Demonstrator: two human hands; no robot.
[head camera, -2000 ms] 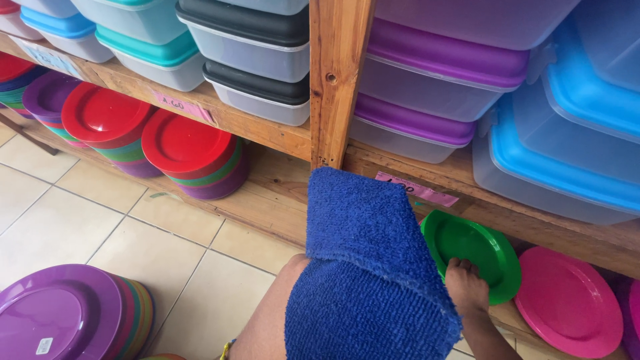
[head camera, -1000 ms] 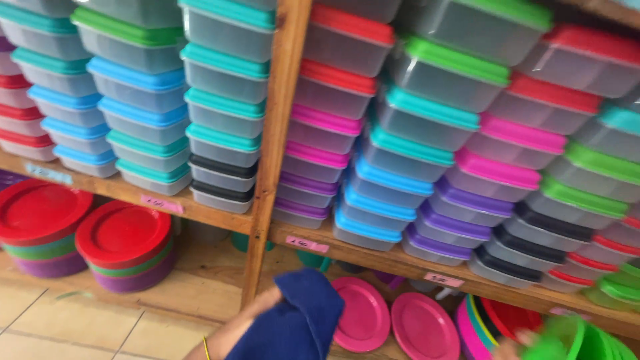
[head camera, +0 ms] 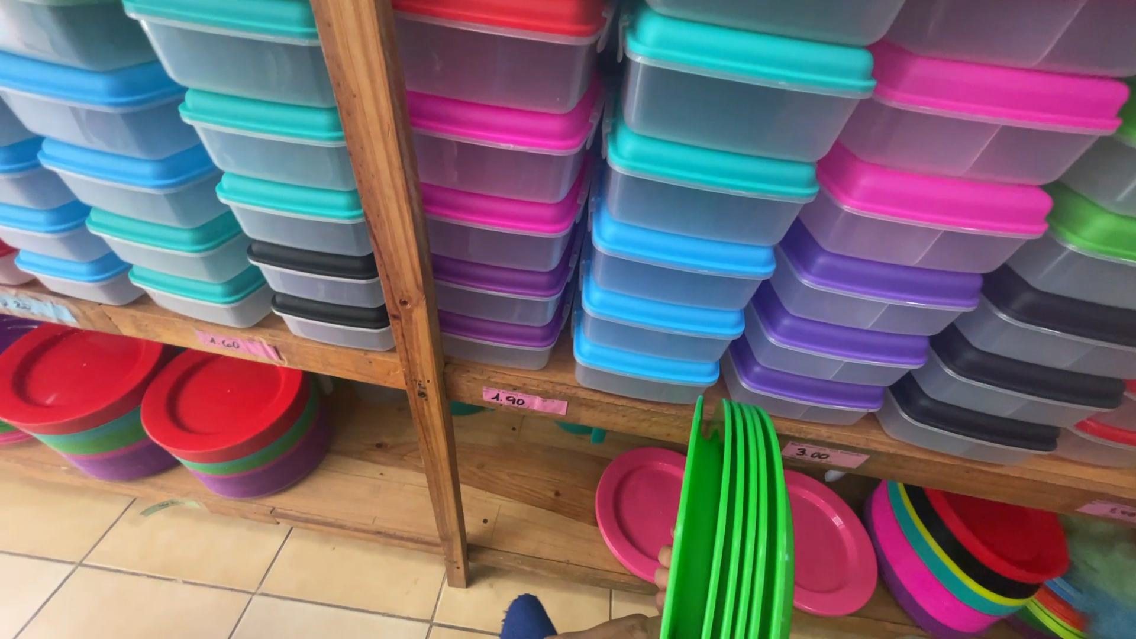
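A stack of several bright green plastic plates (head camera: 745, 524) stands on edge at the bottom centre. Fingertips of my right hand (head camera: 664, 568) curl round its left rim; the plates hide the rest of that hand. My left hand (head camera: 617, 628) shows only in part at the bottom edge, close to the plates, with a dark blue terry cloth (head camera: 525, 617) beside it. Behind the green stack, pink plates (head camera: 635, 510) lie on the low wooden shelf. A price tag (head camera: 524, 400) is fixed to the shelf edge above them.
Clear containers with coloured lids (head camera: 674, 328) fill the shelf above, split by a wooden post (head camera: 399, 293). Stacks of round red-topped items (head camera: 226, 404) sit low at left. Another multicoloured stack (head camera: 958, 550) is at right. Floor tiles (head camera: 346, 577) show below.
The green stack is now upright in front of the pink plates; two seconds ago my right hand was at a green plate lying on the low shelf. The view has shifted a lot.
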